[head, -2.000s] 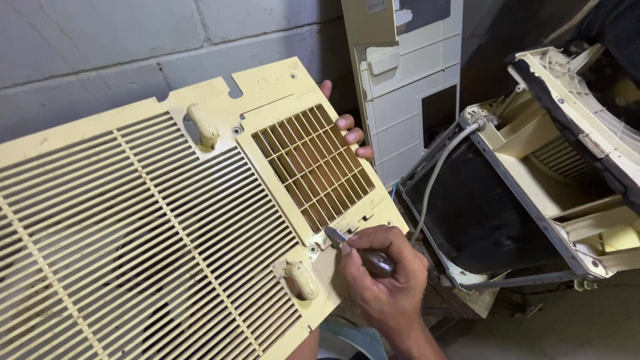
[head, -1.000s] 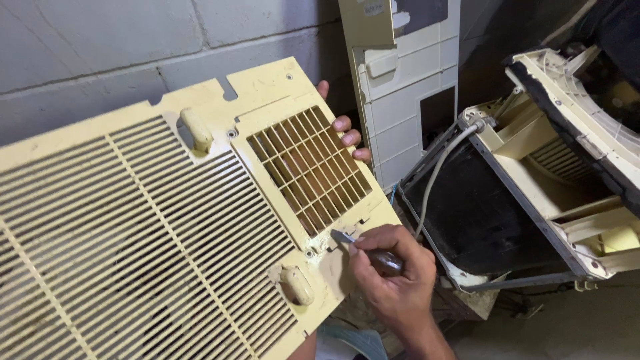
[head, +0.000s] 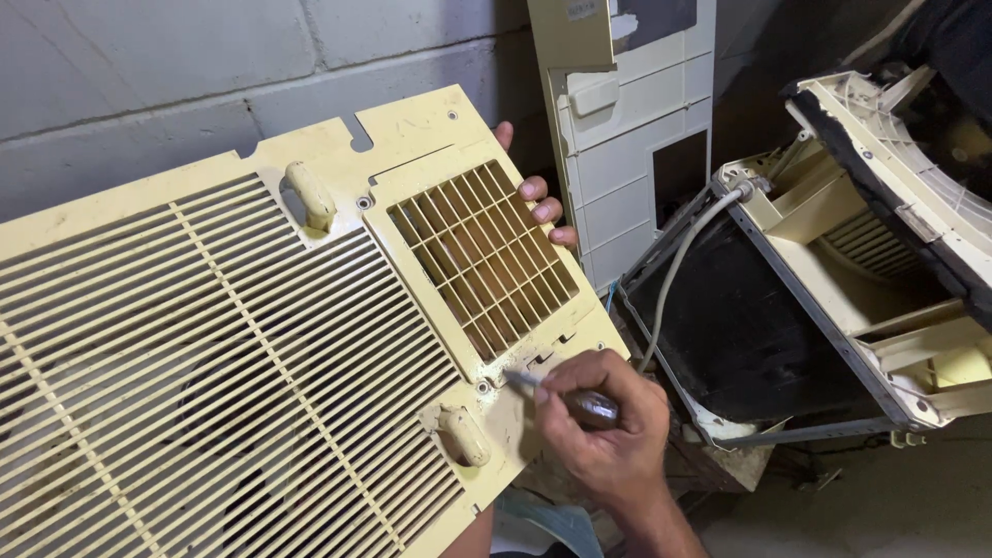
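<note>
A cream plastic grille panel (head: 298, 325), tilted, fills the left and middle of the view. It has long slats, two raised handle-like loops and a square lattice vent (head: 484, 260). My left hand (head: 547, 208) holds the panel from behind; its fingertips curl over the right edge, and the palm is hidden. In my right hand (head: 608, 430) is a small tool with a dark, shiny handle (head: 593, 407) and a short pale metal tip. That tip rests at or just over the panel below the vent's lower corner, beside a screw hole with dark specks around it.
Behind the panel is a painted block wall (head: 178, 62). A cream plastic cover (head: 620, 170) stands upright against it. At the right lies an opened appliance housing (head: 821, 271) with a black side, metal frame edges and a grey cable (head: 682, 248). A wooden block (head: 728, 465) sits below it.
My right hand keeps hold of the tool, and its tip has stayed near the vent's lower corner with only small shifts. My left hand grips the same edge.
</note>
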